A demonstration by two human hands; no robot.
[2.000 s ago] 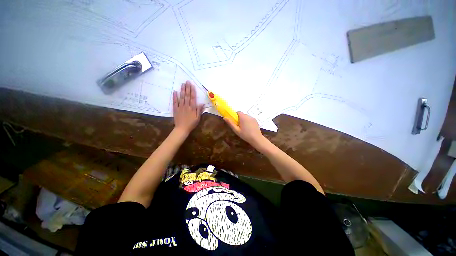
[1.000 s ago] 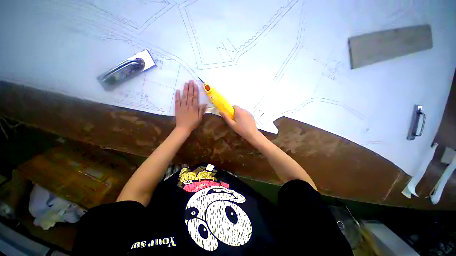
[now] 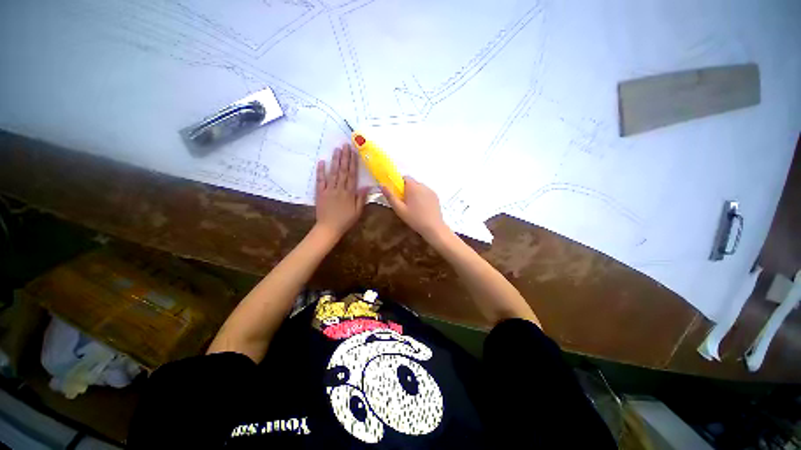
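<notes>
A large white marker paper (image 3: 474,141) with fine dark outlines lies on the brown table. My right hand (image 3: 416,208) grips the rear of the yellow cutting knife (image 3: 378,164). The knife's dark tip touches or nearly touches a drawn line, pointing up and left. My left hand (image 3: 340,193) lies flat on the sheet's near edge, left of the knife, fingers slightly spread and holding nothing. A small white flap of the sheet shows between my hands. The blade's depth in the sheet cannot be told.
A handled weight (image 3: 233,121) lies on the sheet at left, another (image 3: 726,231) at right. A flat grey weight (image 3: 689,98) lies at upper right. White offcut strips (image 3: 730,322) lie at the right table end. A cardboard box (image 3: 132,303) with white scraps stands below left.
The knife and my right hand have moved a little up and left along the drawn line. My left hand stays flat, slightly shifted right in view. The view has turned slightly.
</notes>
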